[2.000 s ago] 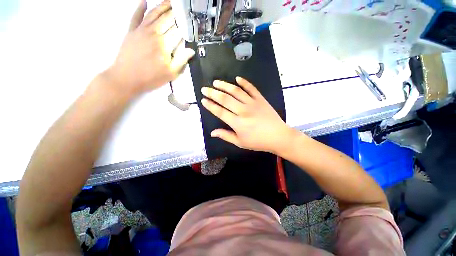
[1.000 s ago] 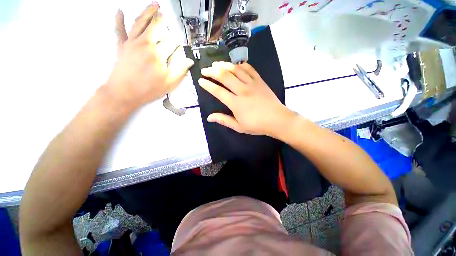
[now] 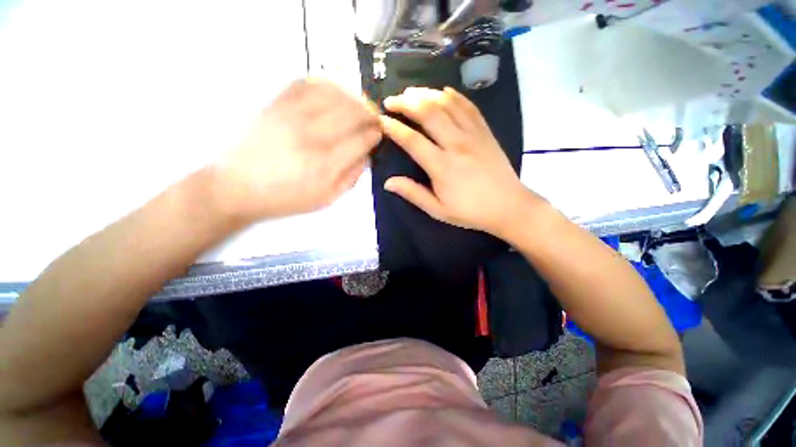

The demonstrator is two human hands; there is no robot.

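A black cut panel (image 3: 410, 227) lies on the white machine table and runs from under the presser foot (image 3: 379, 63) down over the front edge. My right hand (image 3: 454, 161) rests on the panel with fingers spread and palm down. My left hand (image 3: 301, 148) is slightly blurred, its fingers drawn together at the panel's left edge, close to my right fingertips. Whether it pinches the cloth is hidden. The round knob (image 3: 479, 70) stands right of the presser foot.
Thread snips (image 3: 660, 161) lie on the table at the right. A tan block (image 3: 759, 164) and white scraps (image 3: 714, 196) are at the table's right end. A blue bin (image 3: 676, 297) is below. Black work with a red strip (image 3: 483, 301) hangs below the front edge.
My left hand has moved down and right from beside the needle area to the panel's left edge, its fingers drawn in. My right hand stays on the panel. The view has shifted.
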